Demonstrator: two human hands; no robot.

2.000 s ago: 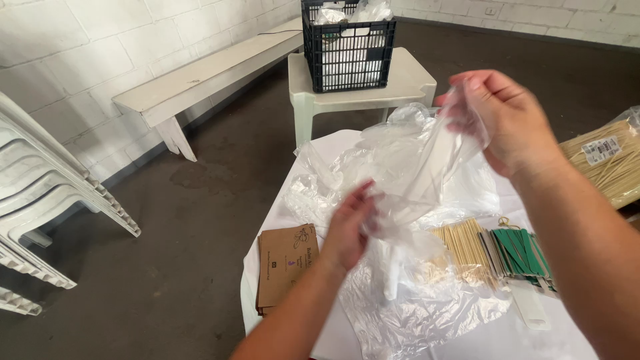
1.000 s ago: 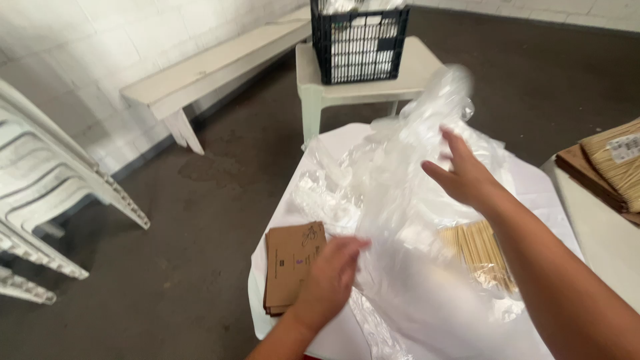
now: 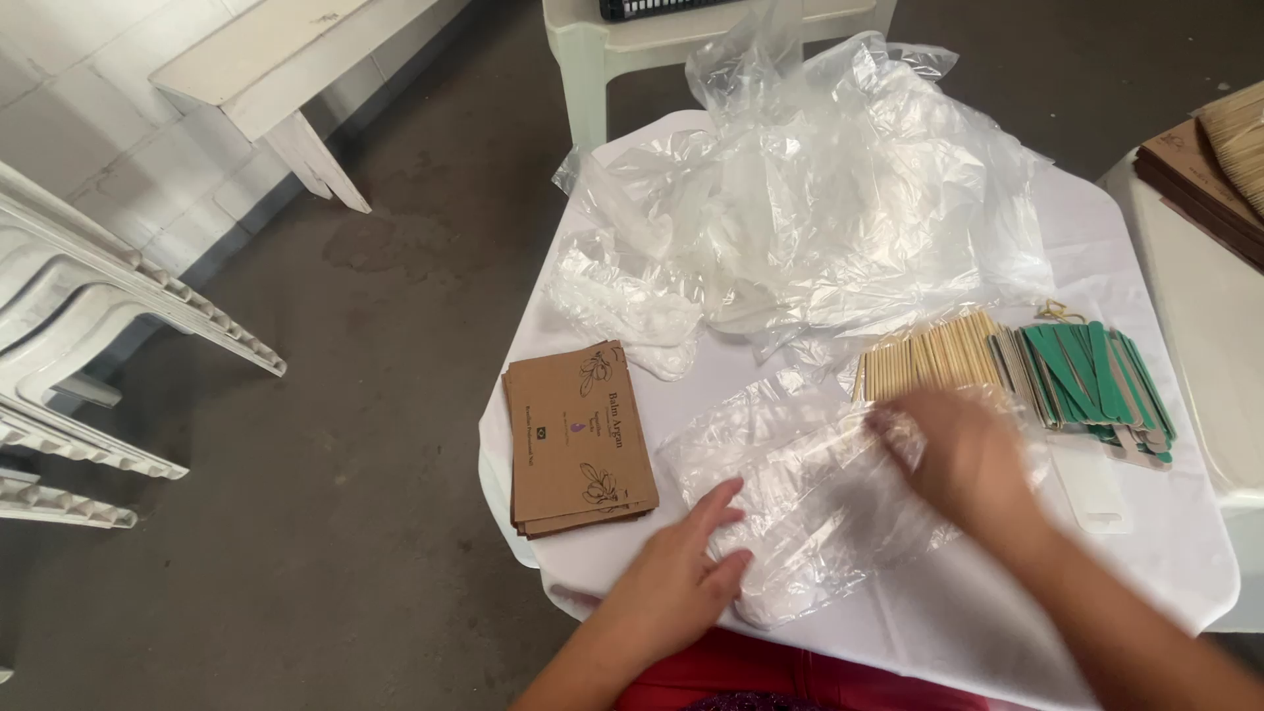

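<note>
My left hand (image 3: 696, 563) rests with fingers apart at the left edge of a clear plastic bag (image 3: 810, 504) that lies near the table's front edge. Over the bag's right part is my right hand (image 3: 948, 459), blurred; whether its fingers grip the plastic cannot be told. Behind it are wooden sticks (image 3: 928, 355) in a row, partly under plastic, and a pile of green nail files (image 3: 1096, 380). A stack of printed brown cards (image 3: 583, 444) lies left of the bag. Crumpled clear plastic bags (image 3: 849, 188) form a large heap at the back.
The table has a white cloth (image 3: 1136, 583), with a white plastic piece (image 3: 1091, 484) at right. Beyond stand a plastic stool (image 3: 671, 44) under a black crate (image 3: 662, 8), a bench (image 3: 286, 59) and stacked white chairs (image 3: 89, 326). Another surface (image 3: 1195, 395) at right holds brown cards (image 3: 1200, 188).
The raised plastic has come down onto the heap at the back. Both hands have moved down to the bag near the front edge. The view has tilted downward.
</note>
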